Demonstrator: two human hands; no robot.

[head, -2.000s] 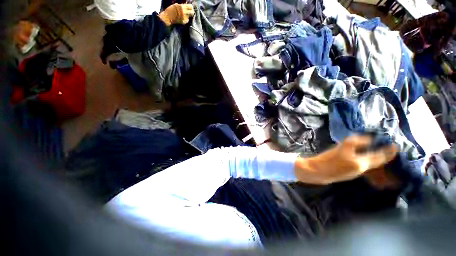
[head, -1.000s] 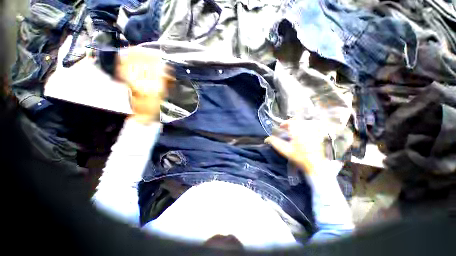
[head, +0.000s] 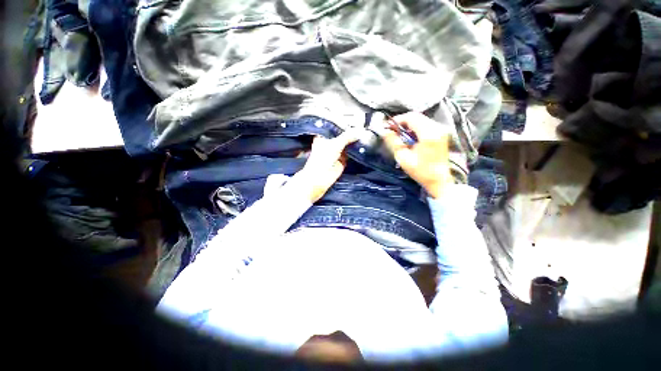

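A large denim garment (head: 254,80) lies in front of me with its pale grey-green inside up. Its dark blue front edge with small shiny buttons (head: 319,124) runs across the middle. My left hand (head: 326,163) pinches this edge near a button. My right hand (head: 422,151) is just to the right at the same edge, fingers closed around a small dark tool with a bluish handle, likely thread snips (head: 403,132). The tool is mostly hidden by the fingers, and its tips are near the seam. Thread ends cannot be made out.
Dark charcoal garments (head: 605,94) are piled at the right. Blue denim lies at the upper left, over the white table (head: 80,124). More blue denim (head: 377,217) covers my lap. A pale surface (head: 594,253) with scraps and a small dark object is at lower right.
The view has turned from the left side to straight down. The garment is now spread with its pale inside up. Both hands, apart and blurred before, have come together at the buttoned edge.
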